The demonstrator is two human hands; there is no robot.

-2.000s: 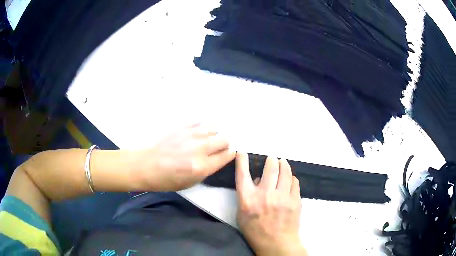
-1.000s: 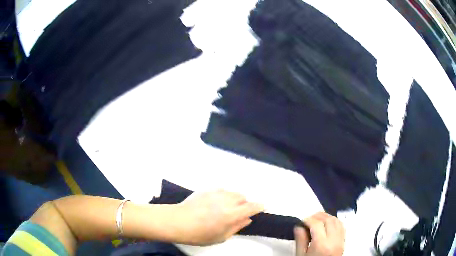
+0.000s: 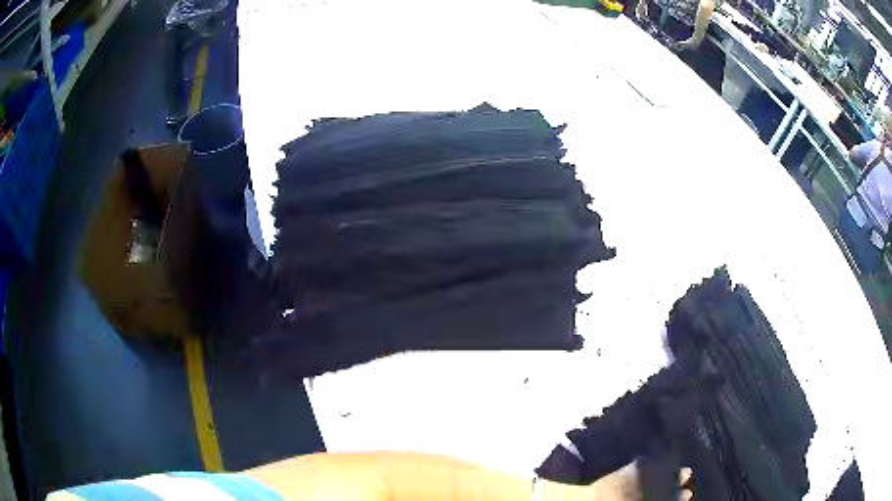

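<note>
A broad stack of overlapping black fabric strips (image 3: 440,230) with ridges and jagged ends lies on the white worktable. A second ridged black stack (image 3: 743,391) lies at the lower right, with a black piece (image 3: 616,426) reaching down-left from it. My left forearm crosses the bottom edge, and my left hand (image 3: 614,485) is at that piece's lower end, partly cut off by the frame. Black fabric covers part of the hand, so its grip is unclear. A small bit of fingers shows just right of this fabric; whose hand it belongs to is unclear. My right hand is not clearly visible.
The white worktable (image 3: 430,411) has a curved-looking edge. At left are an open brown carton (image 3: 117,264), a dark round bin (image 3: 210,132) and a yellow line (image 3: 202,406) on the blue floor. Another person (image 3: 869,201) and further benches are at the far right.
The view has swung up and left, showing more of the table and floor. The strip between my hands is no longer clearly seen. My left forearm now reaches further right; my right hand has left clear view.
</note>
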